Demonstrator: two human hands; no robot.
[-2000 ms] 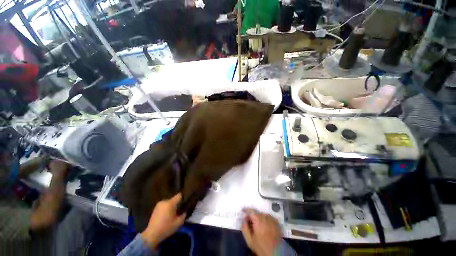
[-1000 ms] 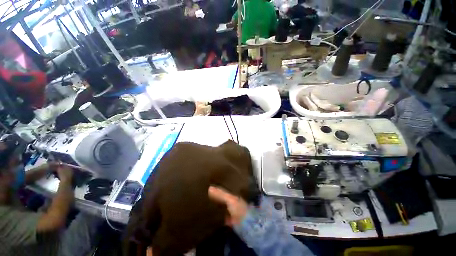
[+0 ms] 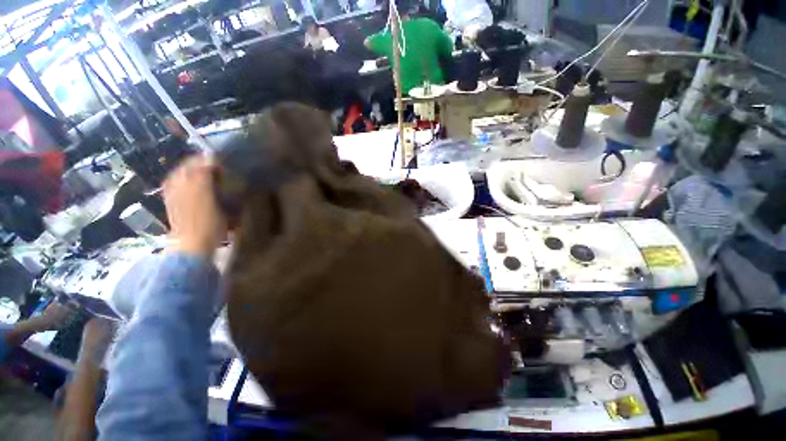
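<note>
A large dark brown part-sewn garment point(image 3: 362, 301) hangs gathered in front of me, left of the overlock machine point(image 3: 586, 250), and covers much of the white table. My left hand point(image 3: 194, 202) is raised at the upper left and grips the garment's gathered top edge; its fingertips are partly hidden by the cloth. My right hand is not in view. The garment's right edge reaches the front of the machine near the needle area.
White tubs stand behind the table point(image 3: 517, 185). Thread cones point(image 3: 573, 116) stand at the back right. Red and yellow sticks point(image 3: 693, 380) lie on black cloth at right. Another person's arm point(image 3: 82, 379) is at the lower left beside a neighbouring machine. A person in green sits far back.
The garment has been lifted from the table edge and lap and now hangs high. My left hand has risen to the upper left. My right hand has gone out of view.
</note>
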